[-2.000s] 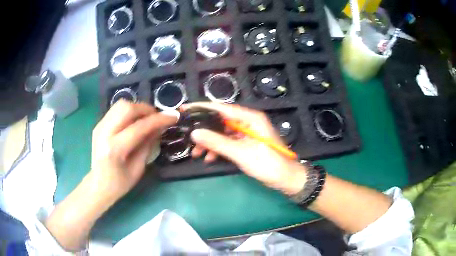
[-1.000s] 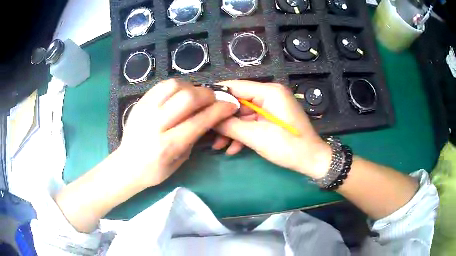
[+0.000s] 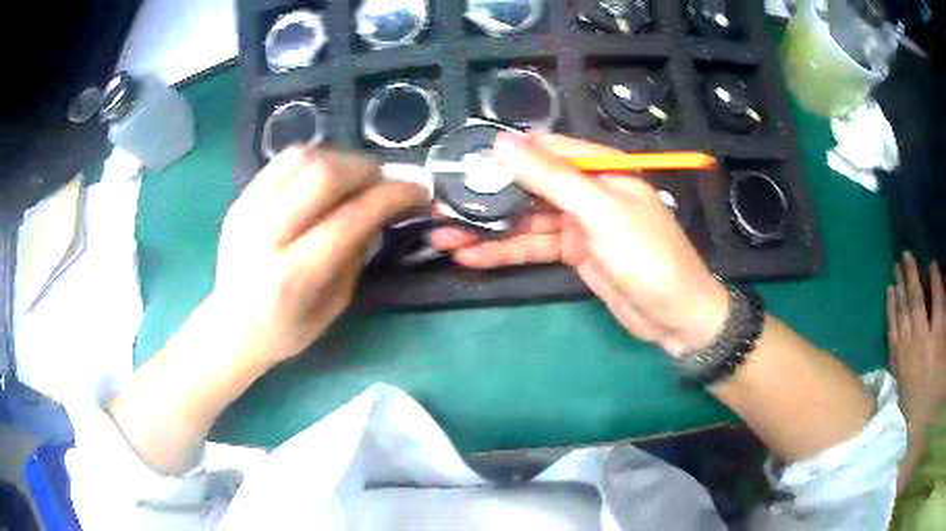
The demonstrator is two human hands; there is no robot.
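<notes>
My right hand (image 3: pixel 612 233) holds a round watch case (image 3: pixel 465 207) with a dark face and silver rim, tilted above the foam tray. An orange stick (image 3: pixel 654 162) lies in the same hand and points right. My left hand (image 3: pixel 301 244), blurred, pinches a white cloth (image 3: pixel 405 173) at the left edge of the case. A white patch shows on the face; I cannot tell if it is cloth or a label. The black foam tray (image 3: pixel 664 52) holds silver-rimmed watch cases and black round parts in its pockets.
A translucent bottle (image 3: pixel 154 127) stands at the upper left, above papers (image 3: pixel 57 249). A blue bin (image 3: pixel 50 482) shows at the lower left. A pale yellow-green cup (image 3: pixel 825 67) with a crumpled white wipe (image 3: pixel 863 147) below it is at upper right. Another person's hand (image 3: pixel 915 332) is at the right edge.
The watch case now shows its face between my hands. The orange stick has swung to nearly level. My left hand has moved left. A white wipe and another person's hand have appeared at the right.
</notes>
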